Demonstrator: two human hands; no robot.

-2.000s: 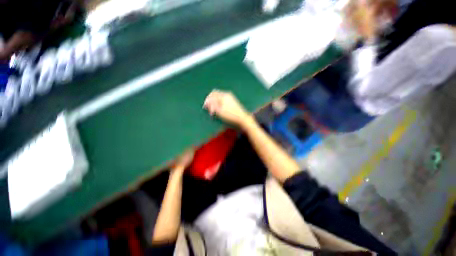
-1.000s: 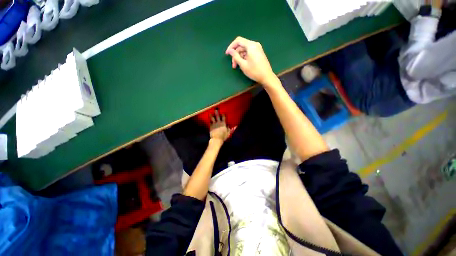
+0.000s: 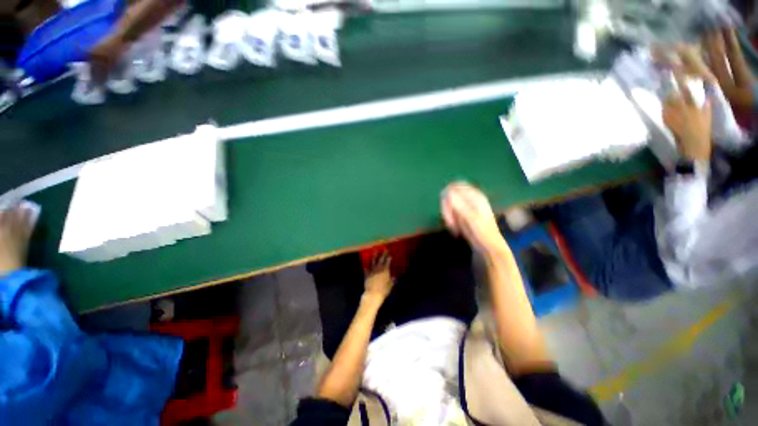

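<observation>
My right hand (image 3: 467, 210) is blurred at the front edge of the green bench (image 3: 349, 183). Its fingers are curled together and no object shows in it. My left hand (image 3: 379, 274) is below the bench edge, fingers apart, resting on a red surface (image 3: 404, 251) between my dark-trousered legs, with nothing seen in it. A block of white boxes (image 3: 141, 195) stands on the bench to the left. Another block of white boxes (image 3: 578, 125) stands on the bench to the right.
White bagged units (image 3: 241, 40) lie in a row across the belt, near a blue tote (image 3: 71, 37) and a person's arm. A person in blue sleeves (image 3: 50, 349) is at left, a person in pale sleeves (image 3: 706, 225) at right. Red stool (image 3: 220, 358) and blue stool (image 3: 553, 291) stand below.
The view has swung, so the bench and both box blocks sit lower and the row of bagged units shows more fully. My right hand is now nearer the bench's front edge. My left hand stays below it.
</observation>
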